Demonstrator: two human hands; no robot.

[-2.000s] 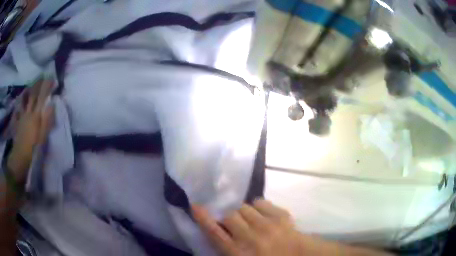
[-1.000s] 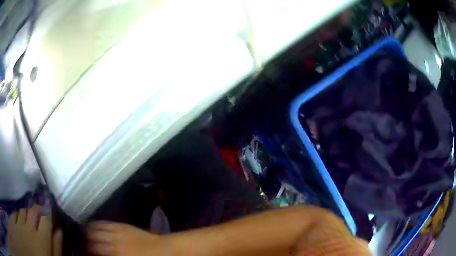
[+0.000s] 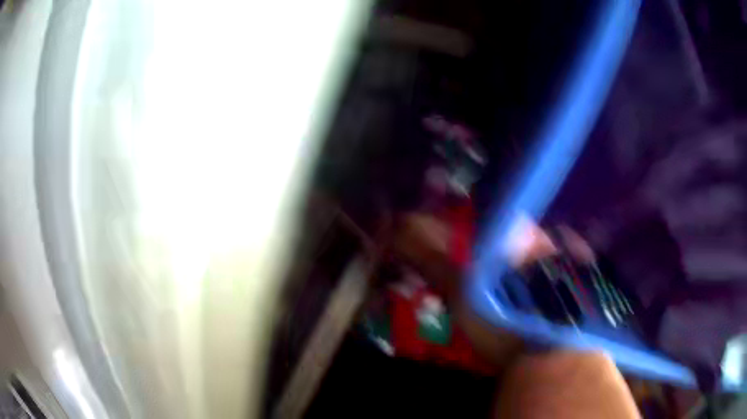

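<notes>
The frame is strongly blurred. A blue-rimmed bin (image 3: 557, 155) stands at the right, below the table. Dark purple cloth (image 3: 696, 196) lies in it. A patch of bare skin (image 3: 569, 389), seemingly part of an arm, shows at the bottom edge in front of the bin's near corner. No hand can be made out; my left hand and my right hand are not visible. Small pinkish shapes (image 3: 532, 241) beside the rim are too blurred to identify.
The white table (image 3: 221, 147) fills the left, with its edge running down the middle. Below it are dark space, a blurred red item (image 3: 418, 323) with white and green patches, and a pale slanting bar (image 3: 323, 335).
The view has swung from the sewing machine and garment to the table edge, then closer to the bin. Both hands, visible earlier, have left view. The bare arm shows less than before.
</notes>
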